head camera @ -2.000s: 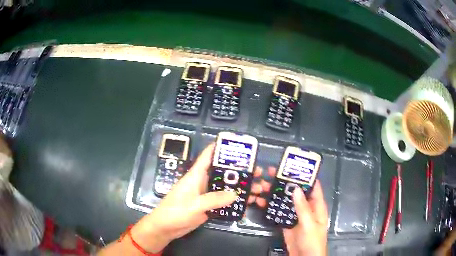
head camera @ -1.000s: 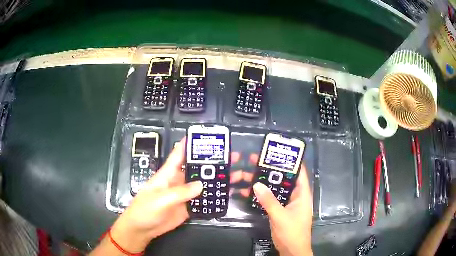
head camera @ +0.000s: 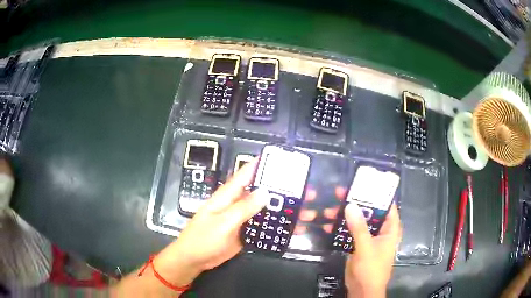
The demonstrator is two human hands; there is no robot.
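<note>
My left hand (head camera: 218, 230) holds a black bar phone (head camera: 275, 204) upright, its screen lit plain white, with the thumb at the left of the navigation key. My right hand (head camera: 372, 250) holds a second bar phone (head camera: 368, 201), also lit white, with the thumb at its navigation key. Both are above the front row of a clear blister tray (head camera: 422, 256). Another phone (head camera: 243, 163) lies in the tray, mostly hidden behind my left hand and its phone. A dark-screened phone (head camera: 199, 174) lies in the front left pocket.
Several dark-screened phones lie in the back row, one (head camera: 330, 99) near its middle. A small desk fan (head camera: 501, 131) stands right of the tray, with red pens (head camera: 459, 230) in front of it. Small dark parts (head camera: 329, 285) lie at the tray's front edge. A green belt (head camera: 262, 23) runs behind.
Both held screens have changed from text on dark blue to plain white. The view has shifted, and a phone behind my left hand now shows. My left thumb has moved up from the number keys.
</note>
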